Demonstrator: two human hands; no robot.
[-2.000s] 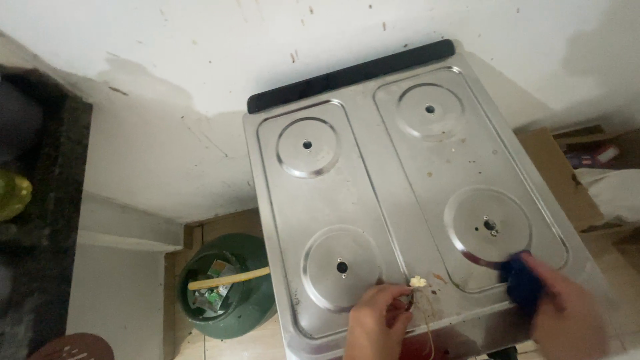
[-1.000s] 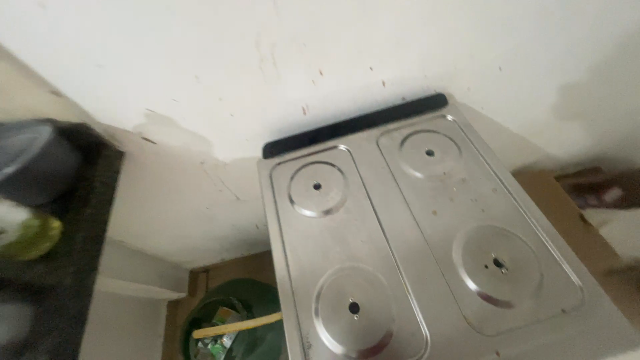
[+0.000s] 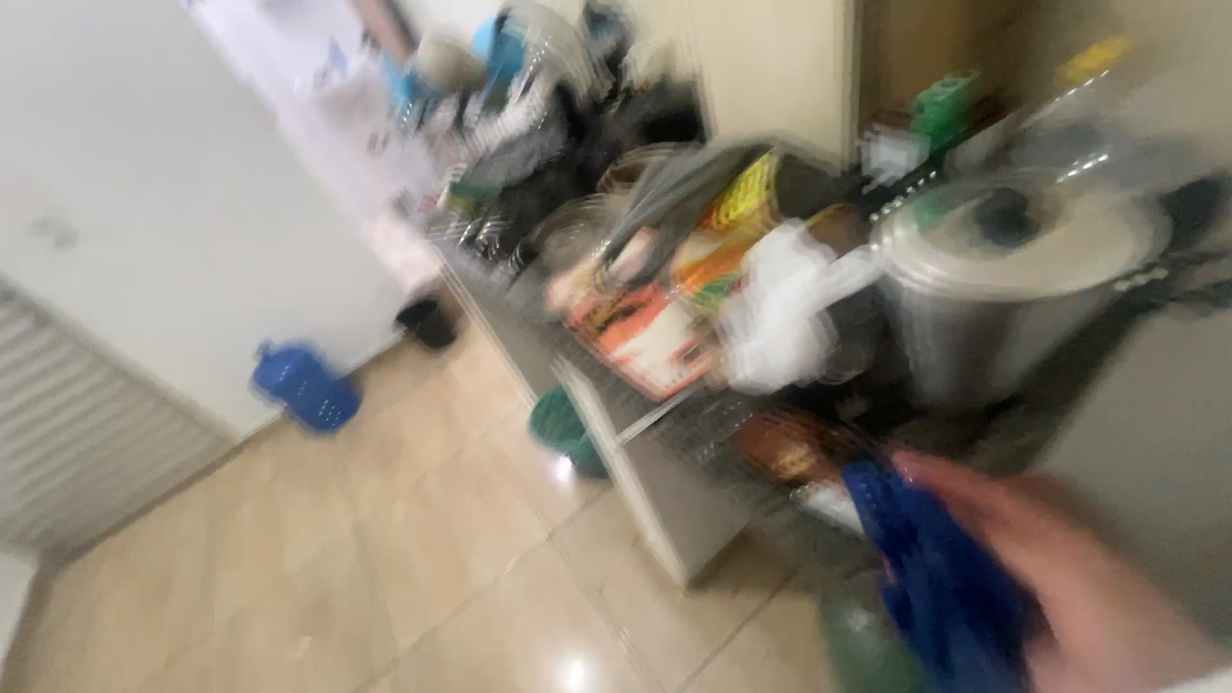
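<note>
The view is strongly blurred. At the lower right my right hand (image 3: pixel 1068 568) grips a dark blue cloth (image 3: pixel 938 577), which hangs down from the fingers. Just beyond the cloth, a brown packet or object (image 3: pixel 789 445) lies near the edge of the dark countertop (image 3: pixel 707 423). A large metal pot with a lid (image 3: pixel 972 318) stands on the counter above my right hand. To the pot's left are a white plastic bag (image 3: pixel 780 308) and an orange and white package (image 3: pixel 645 337). My left hand is out of view.
Crowded dishes and other items (image 3: pixel 539 115) cover the counter's far end. A blue water jug (image 3: pixel 306 385) and a black container (image 3: pixel 426 322) stand on the tiled floor (image 3: pixel 404 539) near the wall. A green bucket or basin (image 3: pixel 568 428) sits beside the counter's side panel.
The view has swung from the stove top to the counter and floor. Two seconds ago both hands were over the stove, the right with the blue cloth; the left is now out of view.
</note>
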